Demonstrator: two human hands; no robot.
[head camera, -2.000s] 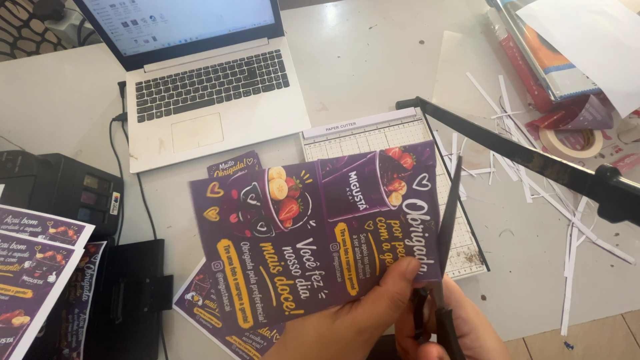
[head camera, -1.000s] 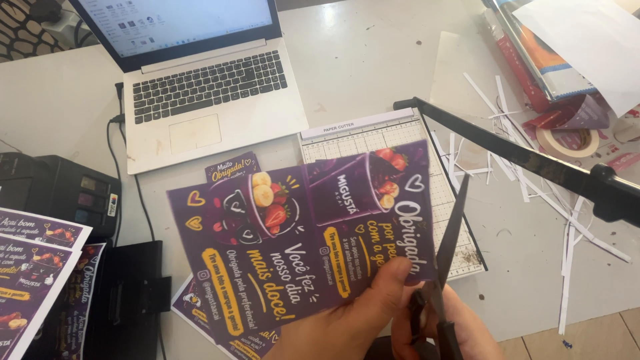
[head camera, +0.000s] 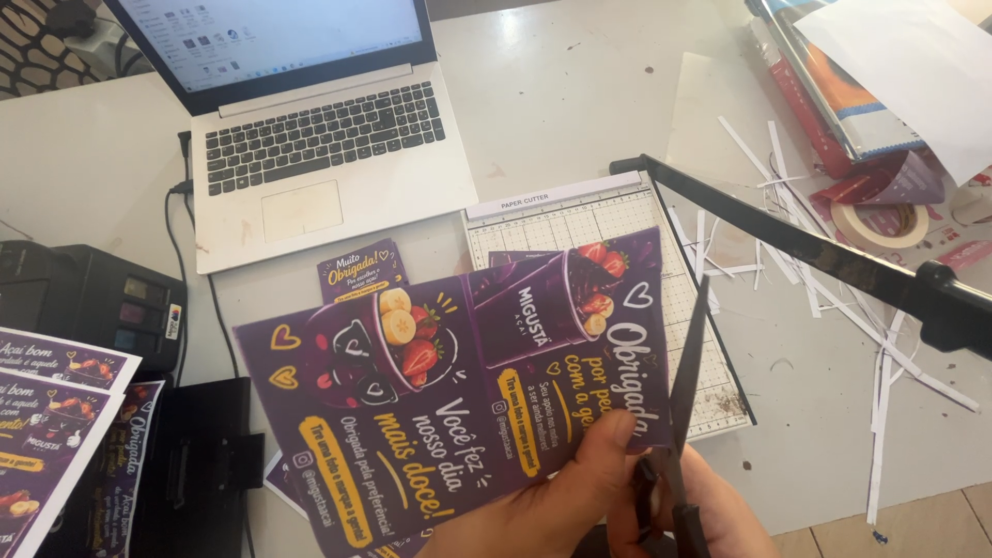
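A printed purple card sheet (head camera: 457, 387) with pictures of fruit cups and writing is pinched by my left hand (head camera: 558, 496), thumb on its face near the lower right. My right hand (head camera: 697, 504) holds black-handled scissors (head camera: 683, 387), whose blade points up along the sheet's right edge. The lower parts of both hands run out of the frame. Under the sheet lies a paper cutter (head camera: 697, 372), its black arm (head camera: 775, 232) raised to the right. A smaller purple card (head camera: 356, 267) shows behind the sheet's upper edge.
An open laptop (head camera: 333, 170) stands at the upper left, with a black printer (head camera: 85, 302) and printed sheets (head camera: 46, 465) below it. White paper strips (head camera: 837, 287) lie scattered right of the cutter, near a roll of tape (head camera: 883, 225) and a stack of packs and paper (head camera: 845, 93).
The sheet has swung slightly in my left hand, its left end now lower than two seconds ago. Both hands still hold the sheet and scissors.
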